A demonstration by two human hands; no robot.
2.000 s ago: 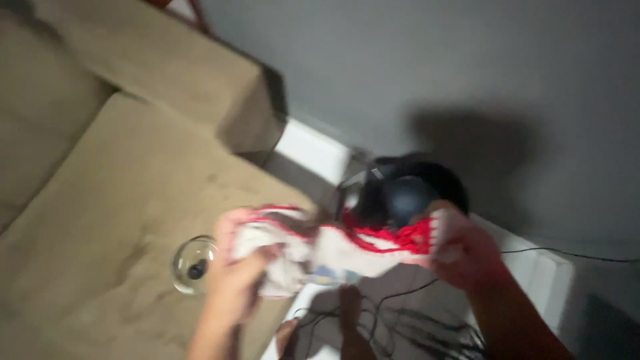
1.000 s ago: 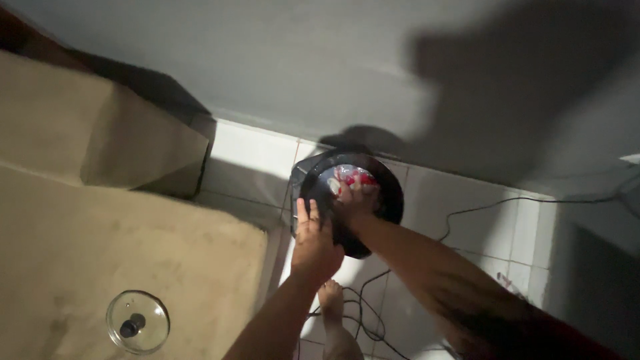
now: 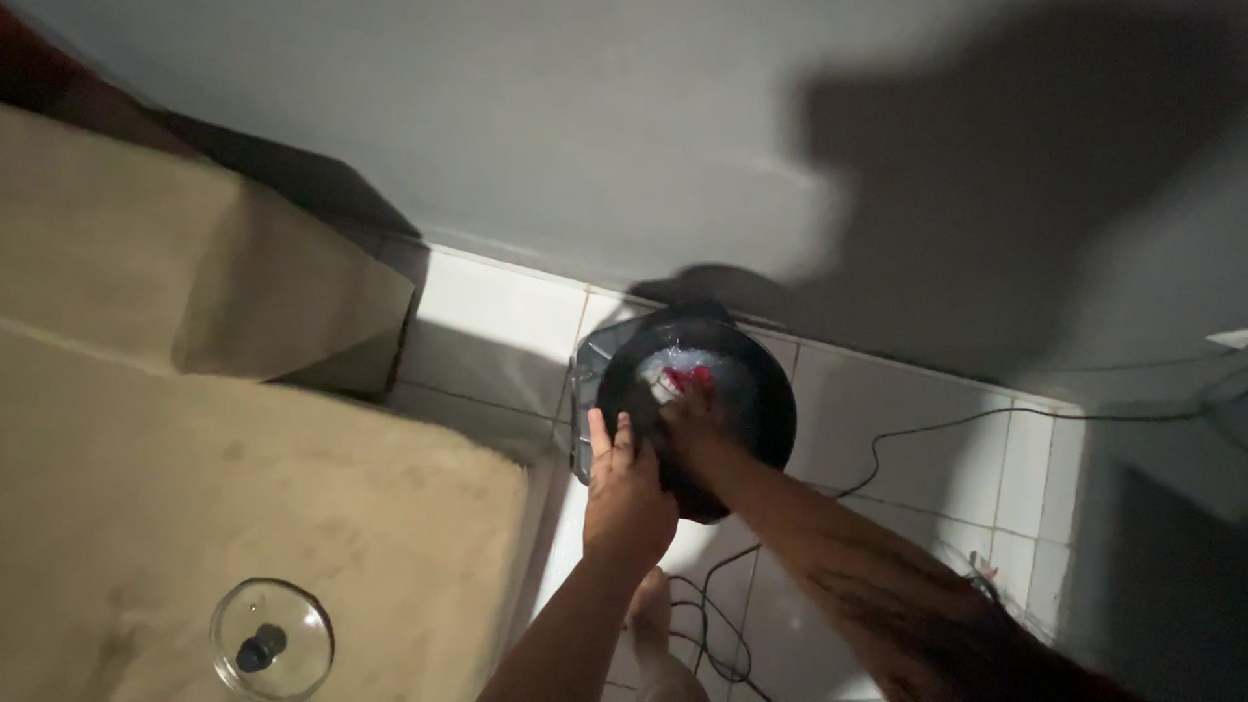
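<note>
A round black pot (image 3: 777, 409) stands on a dark base on the tiled floor, with cloudy, foamy liquid inside. Down in the pot lies a red and white cloth (image 3: 686, 380), partly under the liquid. My right hand (image 3: 694, 421) reaches into the pot and presses on the cloth; its fingers are partly hidden, so whether they grip it cannot be told. My left hand (image 3: 627, 487) rests at the pot's near left rim with its fingers spread.
A glass lid with a black knob (image 3: 272, 639) lies on the beige sofa seat (image 3: 390, 546) at the left. Black cables (image 3: 721, 634) coil on the floor near a bare foot (image 3: 651, 595). A grey wall (image 3: 585, 127) stands behind the pot.
Two seconds ago both hands held the cloth stretched between them; now it is down in the pot. Since one second ago the hands have hardly moved. The view has shifted since the first frame.
</note>
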